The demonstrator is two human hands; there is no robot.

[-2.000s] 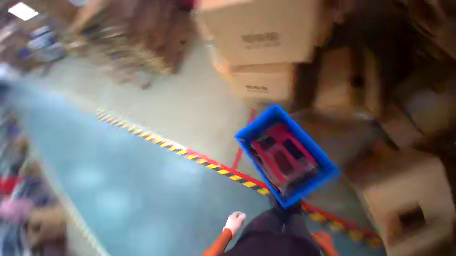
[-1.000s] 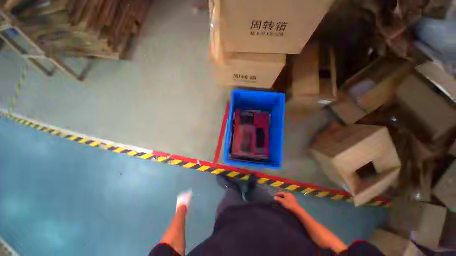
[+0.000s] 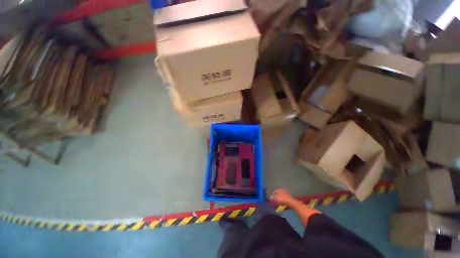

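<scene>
A blue plastic tote [image 3: 207, 171] stands on the floor just in front of my feet, inside the striped tape. Pinkish-red items [image 3: 237, 169] with dark openings lie in it. My right hand [image 3: 278, 195] hangs beside the tote's near right corner, blurred, and whether its fingers are apart or closed is unclear. No object shows in it. My left hand is out of the picture.
Stacked printed cartons [image 3: 212, 55] stand behind the tote. An open carton [image 3: 343, 156] lies right, before a heap of boxes and crumpled paper [image 3: 328, 25]. Flattened cardboard [image 3: 65, 80] is stacked left. Black-yellow tape [image 3: 176, 220] crosses the floor near my feet.
The view has turned and shifted, so the cardboard stack and rack beam show more. My left hand, seen in a white glove earlier, has left the picture. My right hand is nearer the tote.
</scene>
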